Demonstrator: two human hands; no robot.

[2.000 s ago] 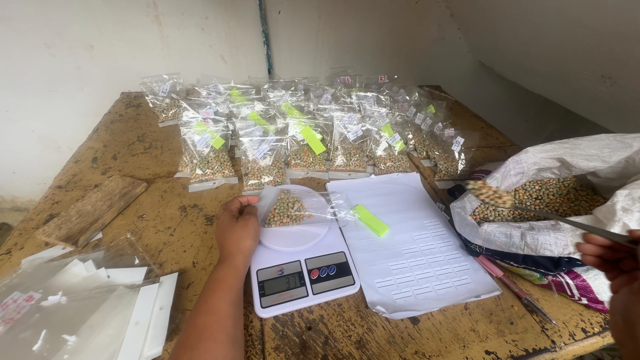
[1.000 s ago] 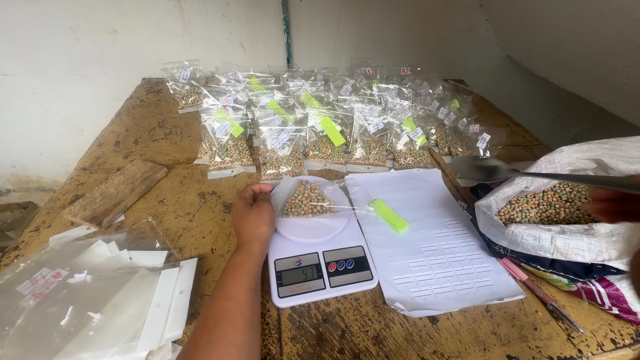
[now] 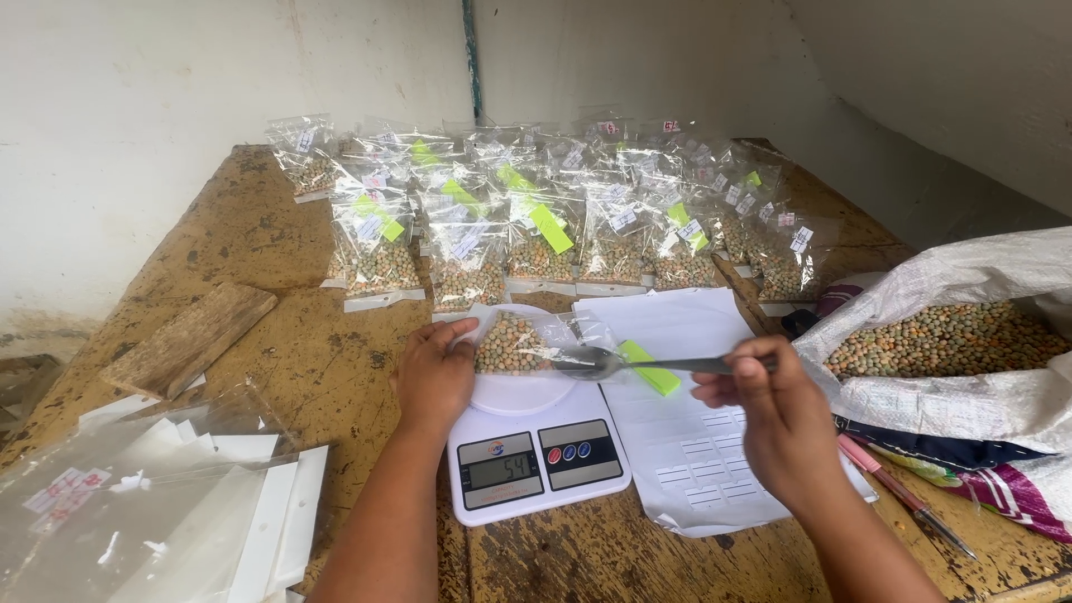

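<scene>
A clear plastic bag of dried peas or similar seeds (image 3: 509, 343) lies on the round platform of a white digital kitchen scale (image 3: 540, 494), whose display reads 54. My left hand (image 3: 437, 368) pinches the closed end of this bag at the platform's left edge. In my right hand (image 3: 775, 410) is the handle of a metal spoon (image 3: 590, 363); its bowl is at the bag's mouth, over the scale's right side. Whether seeds are in the spoon cannot be made out. A green slip (image 3: 651, 368) lies by the bag, over printed paper sheets (image 3: 687, 318).
Rows of filled, labelled bags (image 3: 536, 226) stand behind the scale. At right is an open woven sack (image 3: 930, 402) of seeds, with a pen (image 3: 925, 515) beside it. Empty plastic bags (image 3: 167, 502) and a wooden block (image 3: 193, 342) are at left.
My right hand has brought the spoon from the sack at right over to the bag on the scale. My left hand stays at the bag. The displayed number has changed.
</scene>
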